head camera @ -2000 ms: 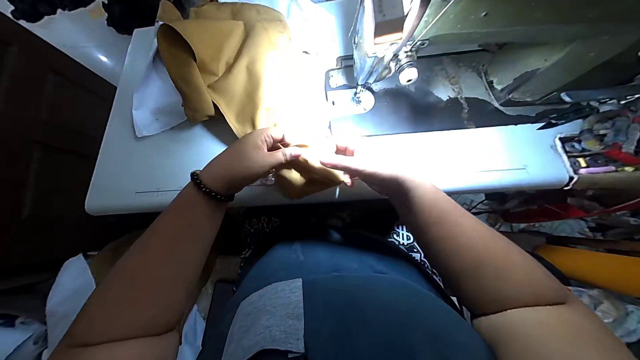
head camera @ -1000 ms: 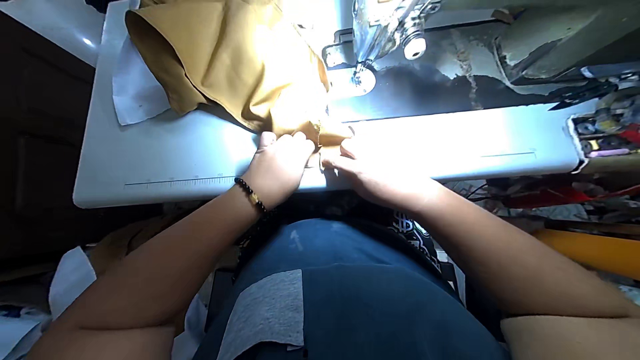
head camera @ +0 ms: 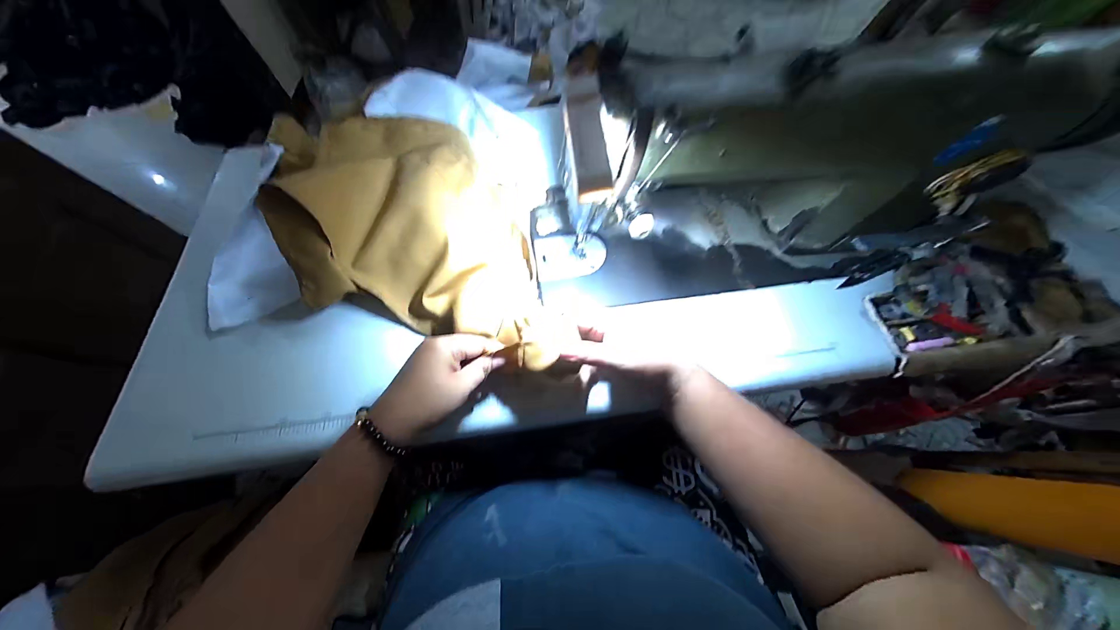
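A mustard-yellow fabric piece (head camera: 394, 210) lies in folds on the white sewing table (head camera: 262, 385), left of the sewing machine's presser foot and needle plate (head camera: 569, 254). My left hand (head camera: 437, 376), with a dark bead bracelet at the wrist, pinches the fabric's near end between thumb and fingers. At the right side of that same end is my right hand (head camera: 612, 359), its fingers on the cloth; glare hides part of their grip. White cloth (head camera: 254, 271) shows beneath the yellow fabric.
The green sewing machine body (head camera: 787, 149) stretches across the back right. An open tray of scraps and small items (head camera: 945, 306) adjoins the table's right end. Dark scissors or snips (head camera: 875, 262) lie near it. A yellow-orange roll (head camera: 1015, 507) is at lower right.
The view has shifted, showing more of the machine and the table's far side. Both hands remain at the near end of the yellow fabric.
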